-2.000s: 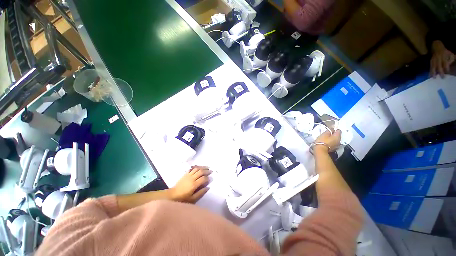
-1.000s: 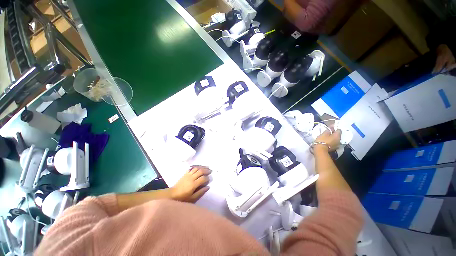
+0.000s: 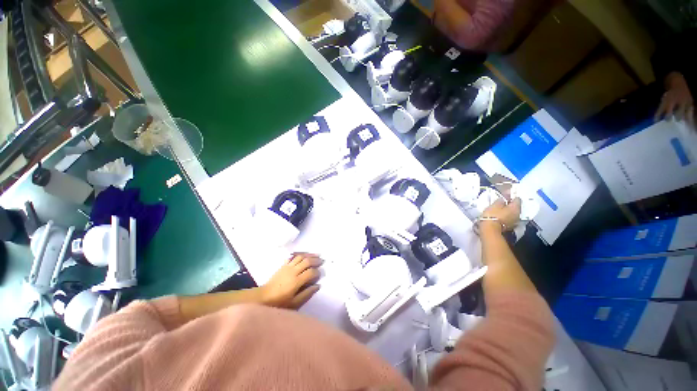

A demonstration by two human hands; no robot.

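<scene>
My left hand [image 3: 294,281] rests palm down on the white sheet [image 3: 248,195], fingers slightly apart, holding nothing. My right hand [image 3: 502,214] is at the sheet's right edge, against white camera parts and cords [image 3: 466,187]. Its fingertips overlap a white piece; whether they grip it is unclear. Several white-and-black security cameras lie on the sheet between my hands: one [image 3: 382,275] with a white bracket, one [image 3: 443,256] beside it, and one [image 3: 289,214] above my left hand. Square code labels show on several black heads.
More cameras [image 3: 107,248] and a dark purple cloth [image 3: 126,214] lie on the left green bench, with a clear dish [image 3: 183,140]. Cameras [image 3: 420,99] stand beyond the sheet. Blue-and-white boxes [image 3: 630,282] are at right. Another person's hand [image 3: 675,98] touches a white box [image 3: 646,164].
My hands and the cameras have not visibly moved. The other person's hand at the far right has shifted slightly on the white box.
</scene>
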